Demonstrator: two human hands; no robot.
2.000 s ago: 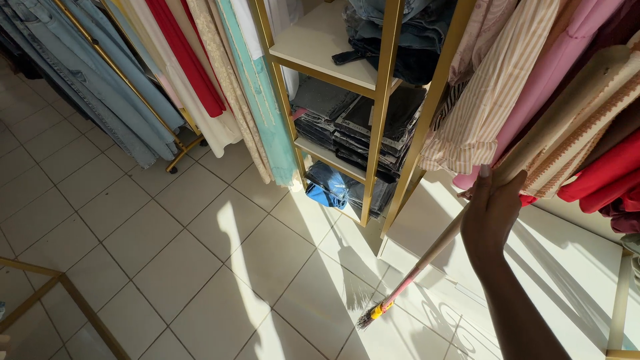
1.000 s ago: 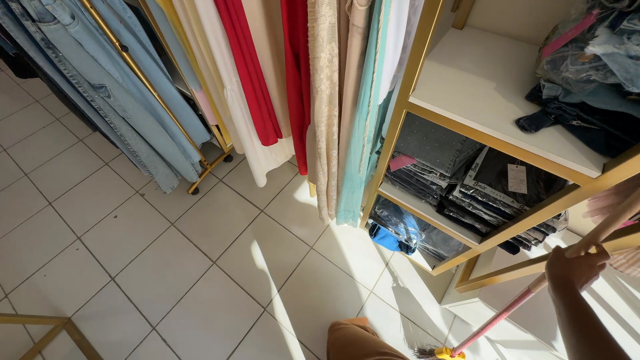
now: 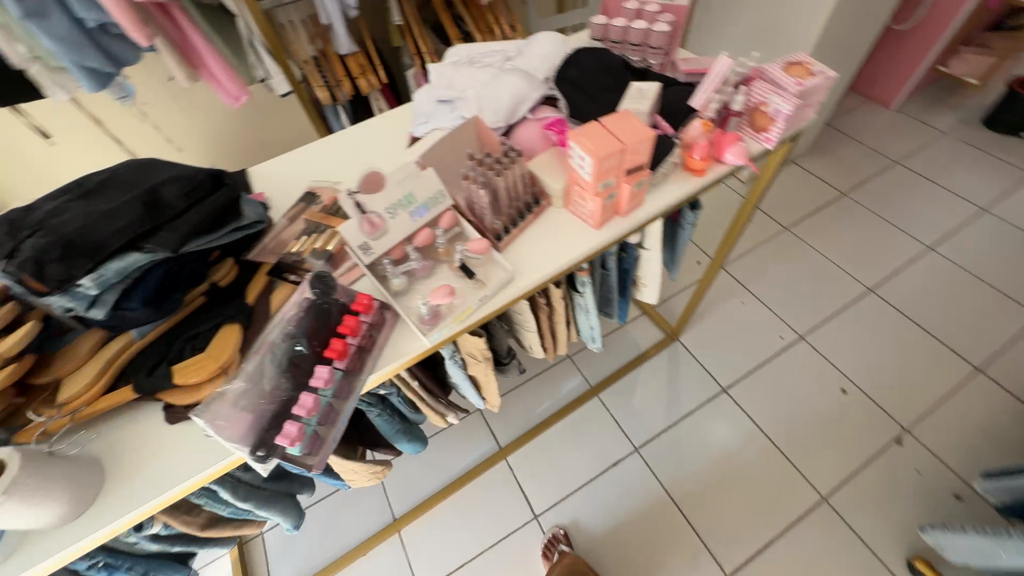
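Neither of my hands shows in the head view now, and the broom is out of sight too. A long white table [image 3: 528, 272] with a gold metal frame crosses the view. On it stand an open display box of small bottles with pink bulbs [image 3: 440, 272], a rack of slim pink tubes [image 3: 500, 192], stacked peach boxes [image 3: 608, 168] and a plastic-wrapped tray with red and pink caps [image 3: 320, 376]. My sandalled foot [image 3: 558, 544] is on the floor at the bottom.
Wooden hangers [image 3: 112, 360] and folded dark clothes [image 3: 120, 216] lie on the table's left part. Jeans and trousers [image 3: 392, 416] hang beneath it. The gold lower rail [image 3: 496, 460] runs near the tiled floor [image 3: 720, 448], which has small dark specks. Clothes hang at the upper left.
The view has swung from the shelves and clothes racks to the table. The hand on the broom handle, seen in both earlier frames, has left the view.
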